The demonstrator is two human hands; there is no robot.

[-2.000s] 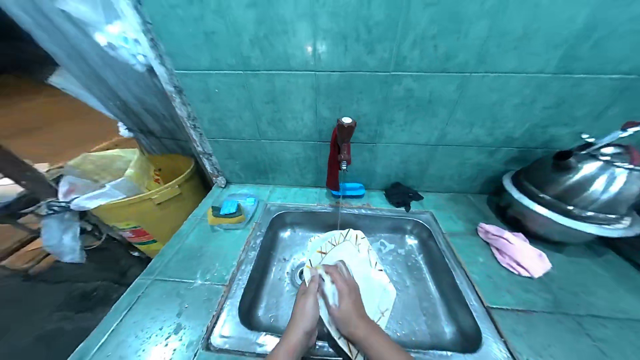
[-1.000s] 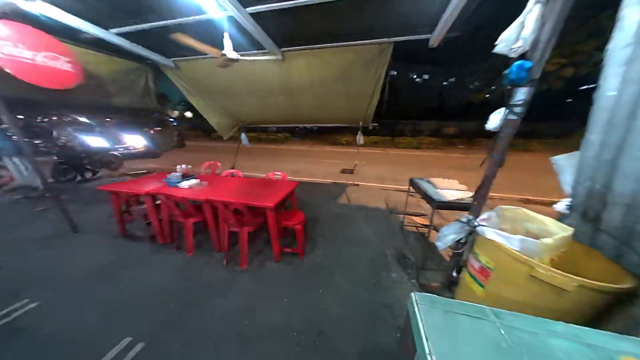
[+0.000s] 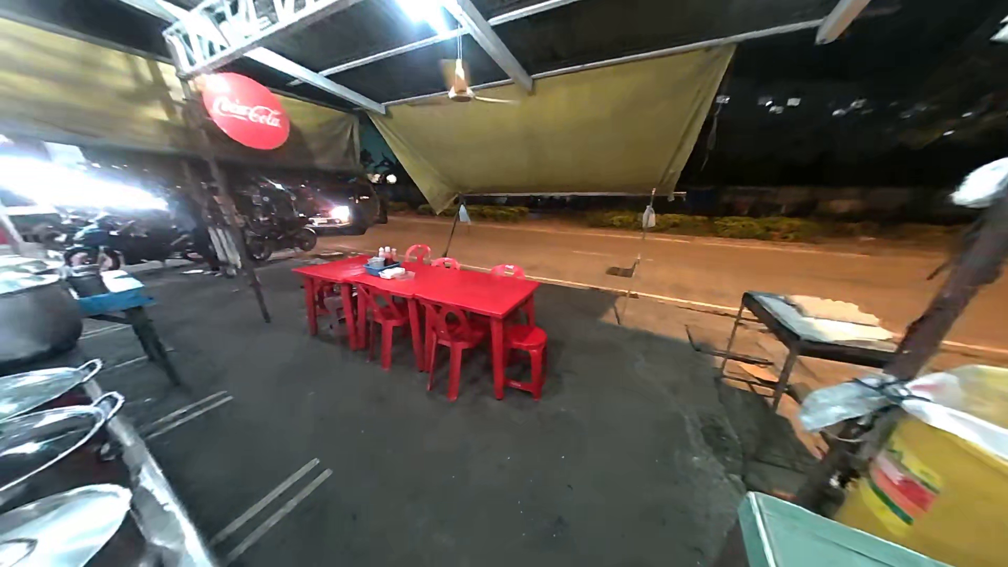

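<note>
Neither of my hands shows in the head view, so what they hold is hidden. Red plastic tables (image 3: 472, 290) stand end to end in the middle, with red plastic chairs (image 3: 454, 335) around them. On the tables are a blue condiment tray (image 3: 383, 268) and some small white items. The corner of a green tiled counter (image 3: 819, 535) juts in at the lower right, beside a yellow plastic tub (image 3: 937, 488). Several metal pot lids (image 3: 47, 441) lie at the lower left edge.
A dark pole (image 3: 945, 299) with plastic bags tied to it rises at the right. Behind it stands a low metal-framed stand (image 3: 795, 335). A large pot (image 3: 35, 315) and a blue-topped table (image 3: 118, 299) are at the left. A ceiling fan (image 3: 460, 85) hangs overhead.
The view has swung away from the sink, where both hands were on a patterned plate two seconds ago. Hands, plate and sink are now out of sight.
</note>
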